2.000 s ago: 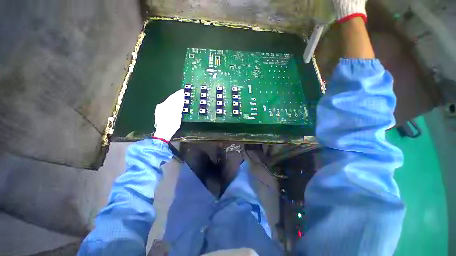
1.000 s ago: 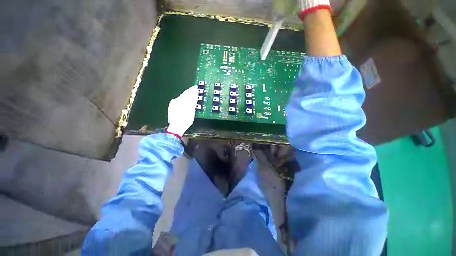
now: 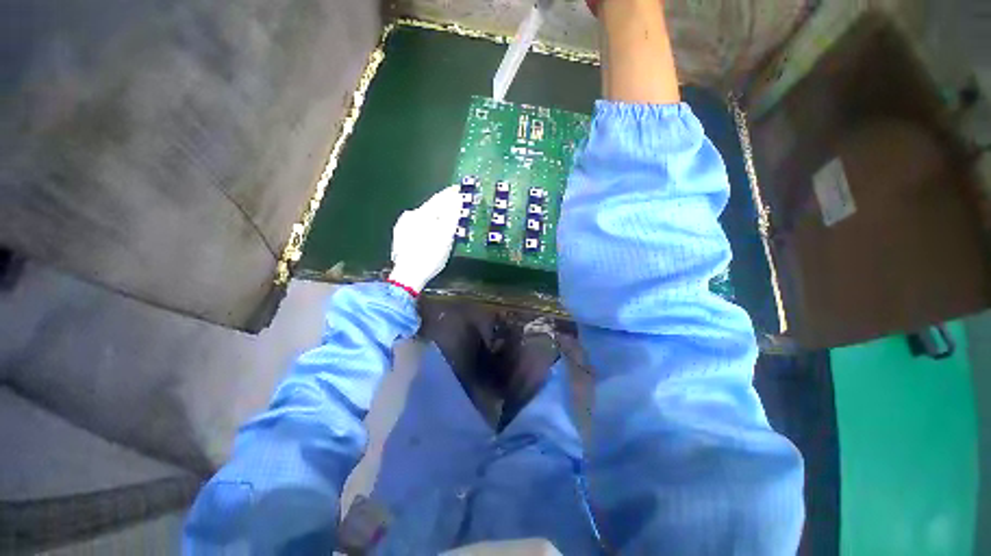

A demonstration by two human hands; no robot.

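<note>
A green printed circuit board [image 3: 505, 152] with rows of small black-and-white blocks lies on the dark green booth mat [image 3: 413, 98]. My right sleeve covers its right part. My left hand [image 3: 426, 237], in a white knitted glove with a red cuff edge, holds the board's left edge beside the blocks. A pale tapered nozzle [image 3: 515, 54] points down at the board's upper left corner. My right hand is cut off by the top edge of the picture; only the wrist and a bit of red cuff show, so its grip is hidden.
Grey booth walls [image 3: 196, 141] stand at left and back. The booth's front edge [image 3: 489, 299] runs below the board. A brown cardboard panel [image 3: 891, 217] with a white label is at right. Below it, a small black object [image 3: 932, 342] lies on a bright green mat [image 3: 907, 445].
The nozzle and my right arm have moved left across the board, from its right end to its upper left corner. My left hand stays at the left edge. The view has shifted to the right.
</note>
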